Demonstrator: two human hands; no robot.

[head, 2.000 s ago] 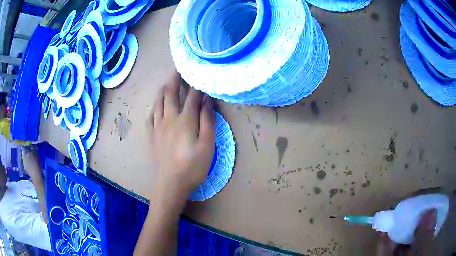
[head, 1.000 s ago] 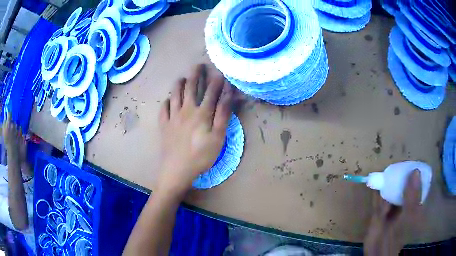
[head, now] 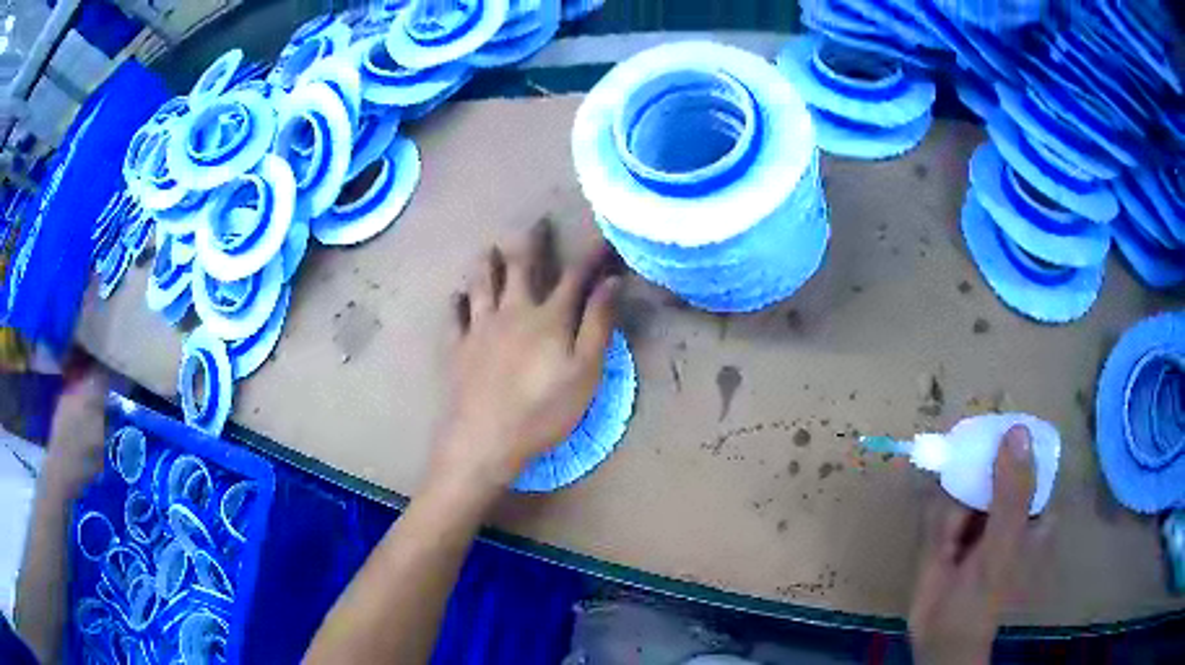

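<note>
My left hand lies palm down with fingers spread over a pleated ring disc on the board; it covers most of the disc, and only the right and lower frilled edge shows. Whether the fingers grip it is hidden. My right hand holds the white glue bottle on its side above the board at the right, its teal tip pointing left. The stack of discs stands upright beyond my left hand, its open centre facing up.
A heap of discs lies at the left. Larger discs lean in rows at the right, with another at the right edge. The blue crate of loose rings sits at lower left. Another person's arm shows beside it.
The view has shifted, so the stack shows lower and whole, and more right discs show. My right hand and the bottle appear farther left. My left hand stays over the disc.
</note>
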